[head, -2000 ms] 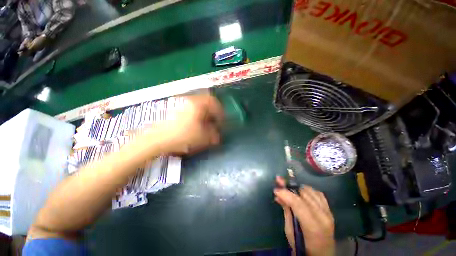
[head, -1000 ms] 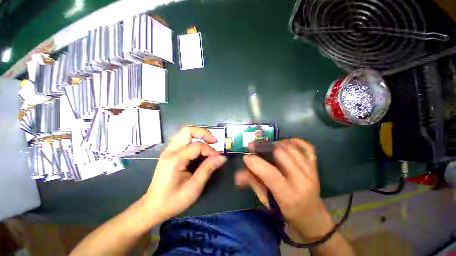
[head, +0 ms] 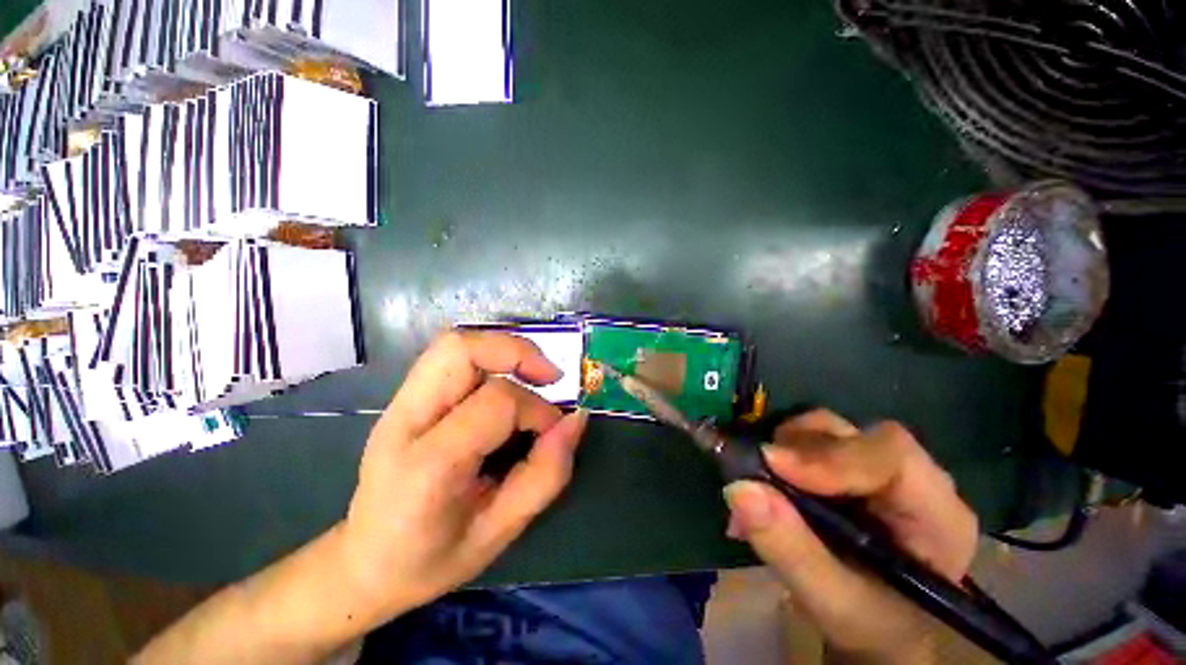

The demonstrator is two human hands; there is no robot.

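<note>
A green circuit board [head: 696, 369] lies flat on the dark green bench. A white-backed LCD module [head: 557, 353] lies against its left end, joined by a small orange flex tail [head: 593, 377]. My right hand [head: 865, 520] holds a black soldering iron [head: 832, 522] like a pen, its tip at or just beside the flex tail. My left hand [head: 462, 455] is over the LCD module, thumb and index finger near the joint. A thin solder wire [head: 325, 414] runs from the stacks to my left hand; its end is hidden by the fingers.
Rows of stacked white LCD modules [head: 312, 150] stand at left. A single LCD module [head: 468, 52] lies at the top. A red-and-white tin [head: 956, 273] of metal shavings and a black fan with a wire guard [head: 1041, 78] are at right, above a black unit with a yellow piece [head: 1067, 403].
The view has moved closer to the bench. The iron, earlier over the board's right part, now has its tip at the flex tail. My left hand stays by the LCD module.
</note>
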